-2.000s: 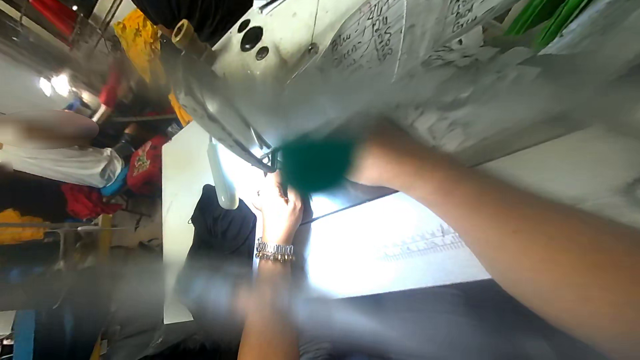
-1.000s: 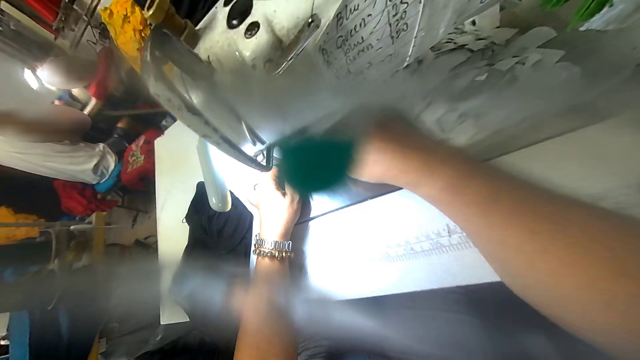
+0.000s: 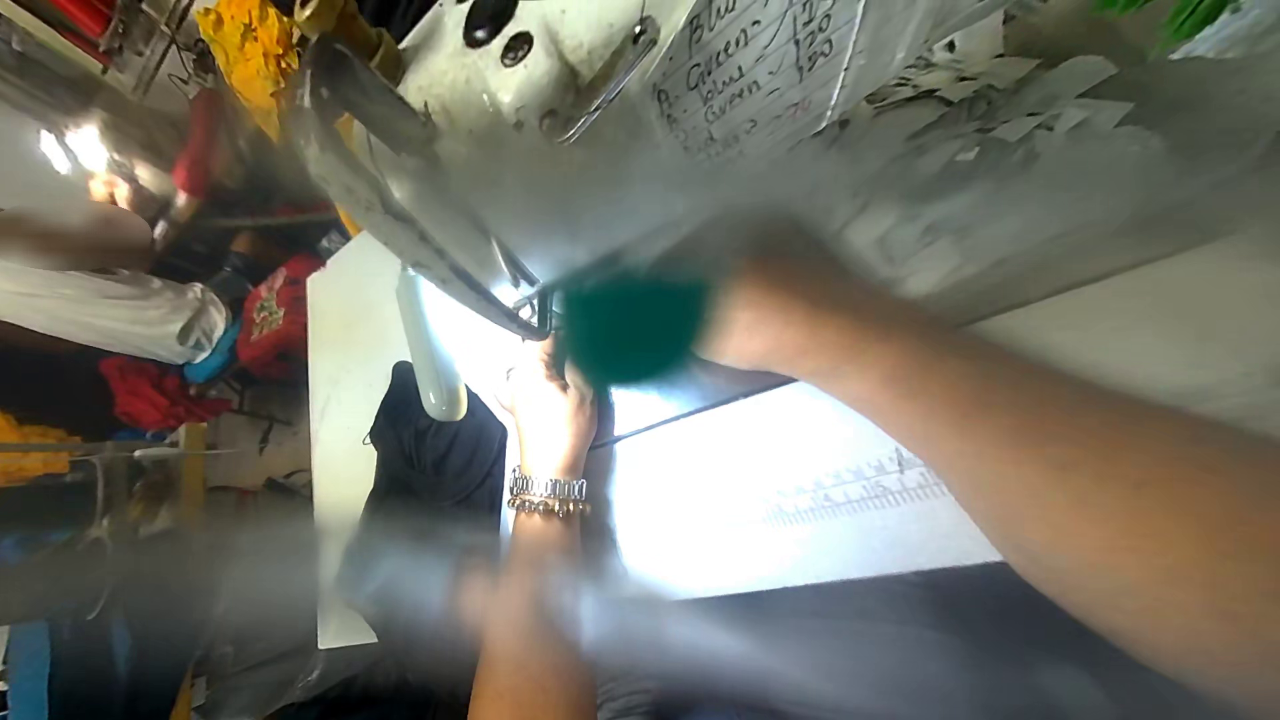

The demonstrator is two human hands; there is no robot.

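Observation:
My left hand [image 3: 552, 410], with a metal band and a beaded bracelet on the wrist, lies at the sewing machine's needle area [image 3: 540, 312]. Its fingertips touch a narrow strip of dark cloth [image 3: 600, 440]; glare hides whether they pinch it. From the right reaches my right hand [image 3: 745, 315], beside the left one; a blurred green patch [image 3: 635, 325] covers its fingers, so what it holds cannot be told. Black fabric [image 3: 435, 450] lies left of my left hand. The white sewing machine body [image 3: 560, 60] stands at the top, partly behind a grey blur.
A white table [image 3: 350, 330] bears a printed ruler scale [image 3: 860, 490]. Paper with handwriting [image 3: 760, 70] and scraps [image 3: 1050, 90] lie at the upper right. A rounded pale bar [image 3: 435, 350] stands near my left hand. Another person's arm [image 3: 75, 237] and red cloth [image 3: 275, 315] show at left.

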